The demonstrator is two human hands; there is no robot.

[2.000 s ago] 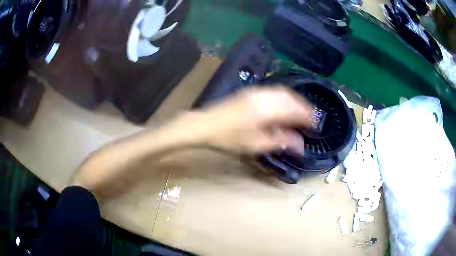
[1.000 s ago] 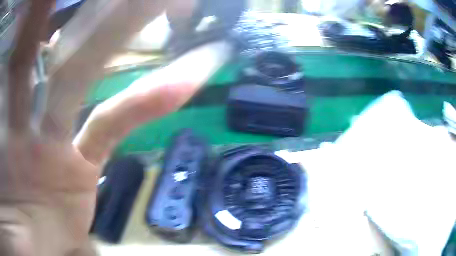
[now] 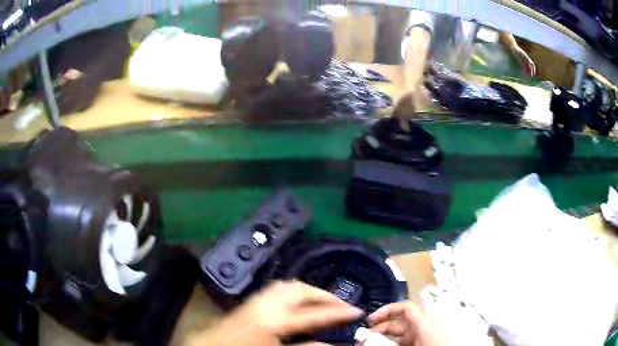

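A black fan unit lies face up at the bottom centre, its round grille head joined to a base with a row of round knobs. A white pad sits on the rim's right side. My left hand, blurred, reaches over the lower grille. My right hand is at the lower right rim with fingers bent, cut off by the bottom edge. Off-white material shows at its fingers; I cannot tell wrap from pad. The fingertips of both hands nearly meet and hide the lower rim.
Loose white pads lie beside a bulging clear bag at right. Fan units, one with white blades, stand at left. Another person's arm reaches to a black unit on the green belt. A metal rail crosses the top.
The view has shifted, bringing in the left-hand units. The large hand close to the camera is gone; both my hands are now at the fan head. Another person's arm now touches the belt unit.
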